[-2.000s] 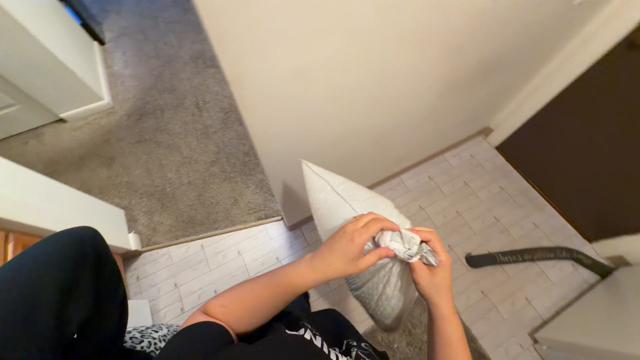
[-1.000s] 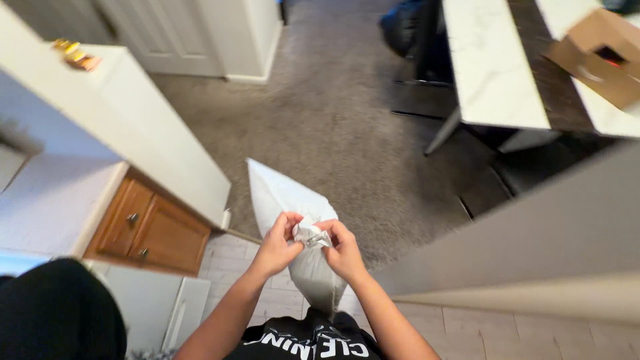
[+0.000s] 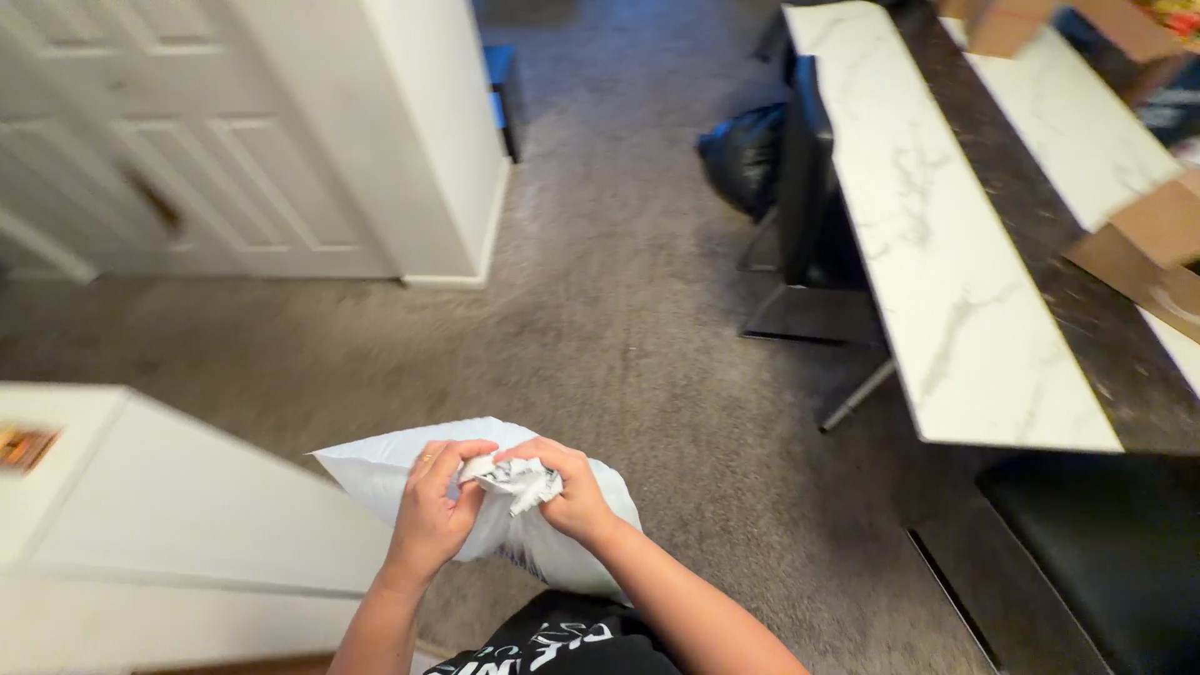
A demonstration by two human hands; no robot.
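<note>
A filled white plastic bag (image 3: 586,558) hangs in front of my body, one pointed corner sticking out to the left. Its gathered, crumpled neck (image 3: 525,483) is between my two hands. My left hand (image 3: 439,511) pinches the left side of the neck with thumb and fingers. On the other side, my right hand (image 3: 567,487) is closed around the twisted plastic. The underside of the bag is hidden.
At the right stands a marble-patterned table (image 3: 937,234) with cardboard boxes (image 3: 1153,234) on it. Black chairs (image 3: 811,187) and a black bag (image 3: 745,159) are beside it. A white half wall (image 3: 216,497) is at the left, a panelled door (image 3: 206,159) beyond the carpet (image 3: 581,328).
The view has moved from the tiled floor by a wall to the carpet and table. Both hands have stayed at the neck of the white bag, which has come along.
</note>
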